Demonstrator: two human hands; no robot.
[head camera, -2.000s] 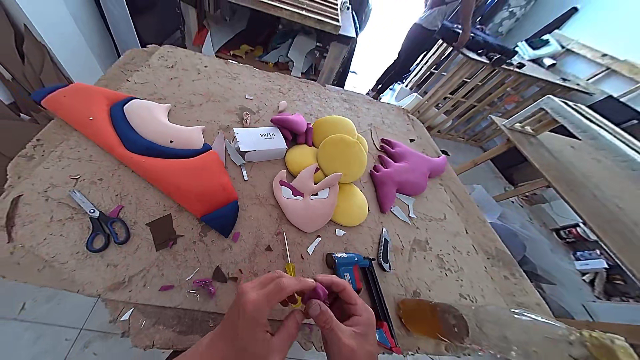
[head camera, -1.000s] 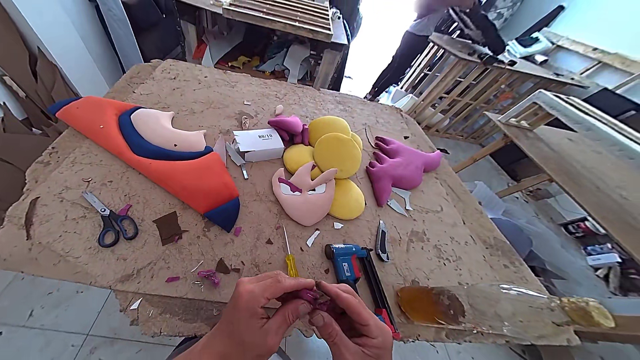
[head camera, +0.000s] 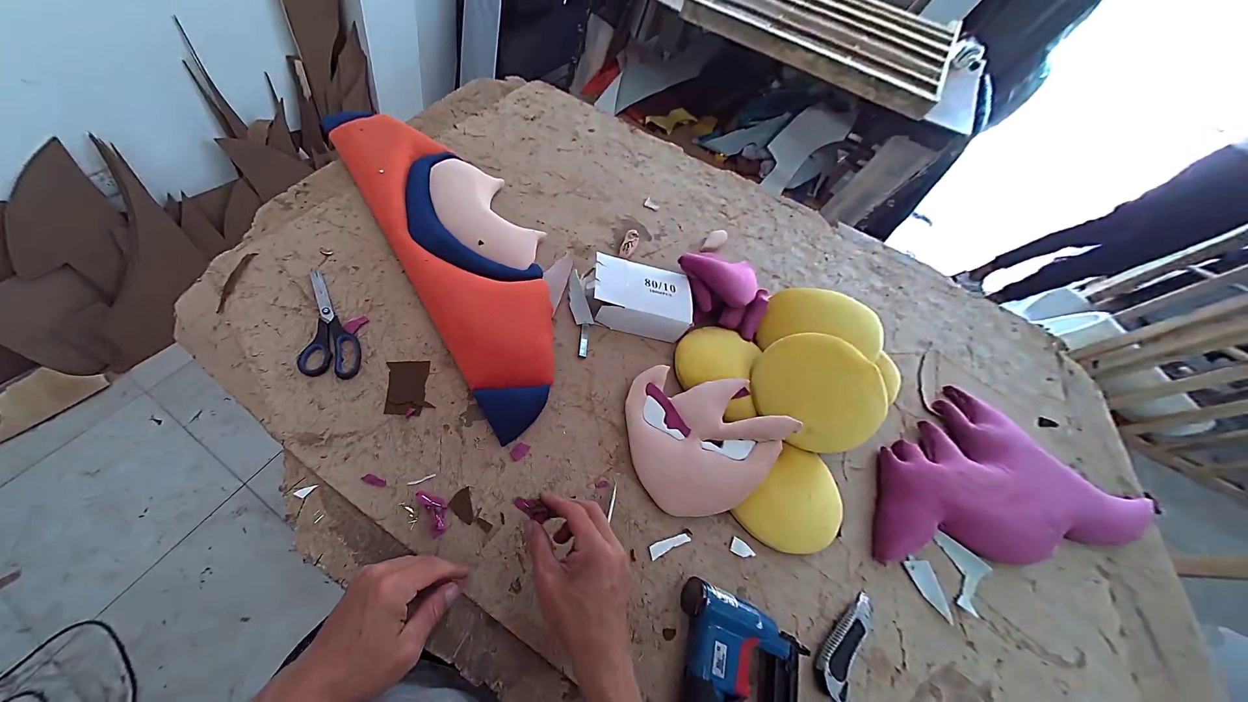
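Note:
Between the fingers of my right hand (head camera: 580, 565) is a small magenta piece (head camera: 531, 507), just above the board. My left hand (head camera: 385, 619) is at the board's near edge, thumb and fingers apart, with nothing seen in it. Beyond my right hand lie a padded pale-pink face shape (head camera: 697, 468) with magenta and white eye pieces, padded yellow rounds (head camera: 821, 390) and a white box (head camera: 643, 297). Magenta scraps (head camera: 432, 512) and brown scraps (head camera: 461, 505) lie to the left. A blue and black staple gun (head camera: 736, 639) and a utility knife (head camera: 844, 645) lie at the right.
A long padded orange shape (head camera: 468, 302) with blue ends, scissors (head camera: 327, 331) and a brown square (head camera: 407, 387) lie on the worn board (head camera: 585, 156). At the right are a padded magenta shape (head camera: 994, 487) and white offcuts (head camera: 960, 575). A person's dark-clothed legs (head camera: 1102, 229) show beyond.
My hands were together around the magenta piece; now they are apart, with the piece in my right hand. The view has swung left.

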